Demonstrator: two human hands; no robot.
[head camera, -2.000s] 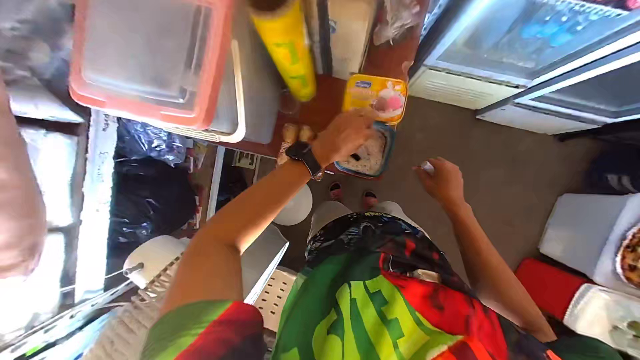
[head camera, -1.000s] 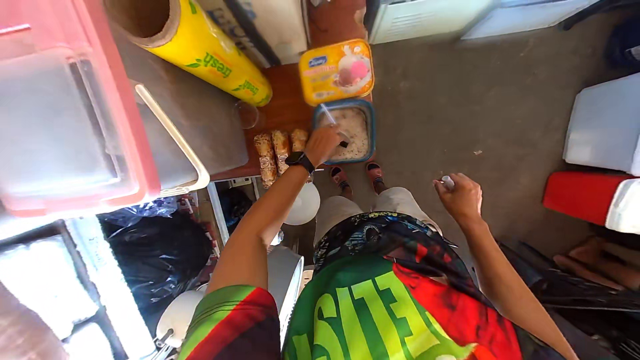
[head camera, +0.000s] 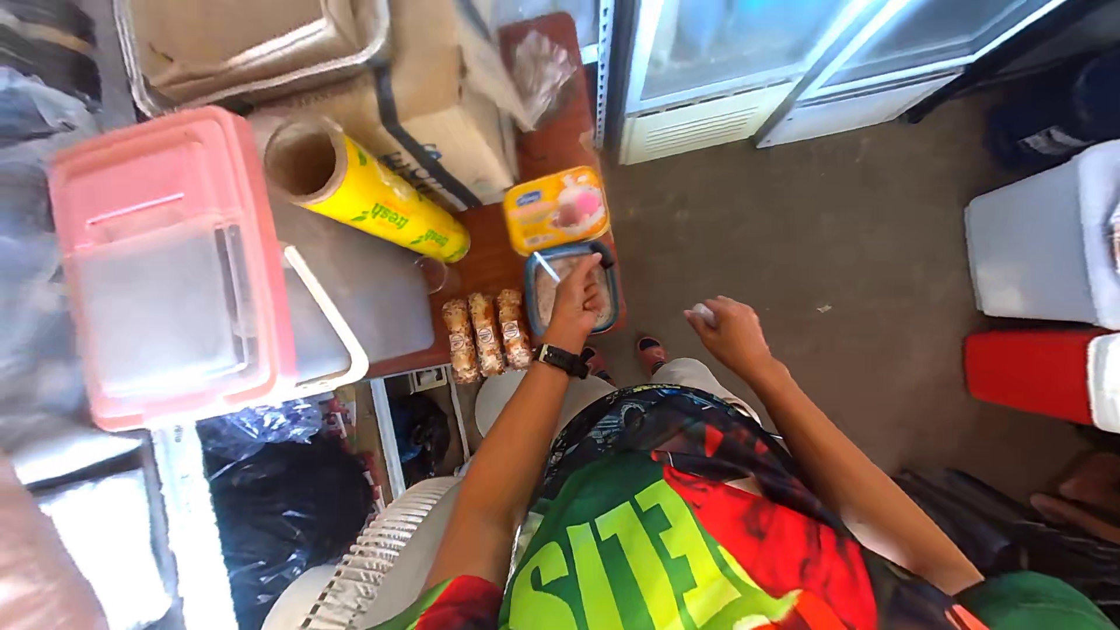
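Observation:
My left hand (head camera: 577, 302), with a dark watch on its wrist, is over an open blue-rimmed plastic tub (head camera: 610, 311) of pale, grainy contents. A thin white stick (head camera: 547, 267) shows beside its fingers, and something small and dark (head camera: 602, 255) is at the fingertips. Out to the right of the table, above the floor, my right hand (head camera: 735, 328) is closed around a small whitish item (head camera: 703, 313). A yellow ice cream tub lid (head camera: 557, 210) lies just beyond the open tub. Three wrapped rolls (head camera: 487, 334) coated in crumbs lie left of the tub.
Left on the reddish-brown table (head camera: 486, 232) are a yellow cling film roll (head camera: 385, 197), a pink-lidded plastic container (head camera: 166, 262) and a cardboard box (head camera: 429, 96). Glass-door coolers (head camera: 700, 87) stand ahead. At right are a white box (head camera: 1037, 236) and a red one (head camera: 1028, 372). A white fan (head camera: 376, 551) is low left.
The view has shifted between frames. My left hand stays at the blue-rimmed tub, while my right hand stays closed and held out to the right.

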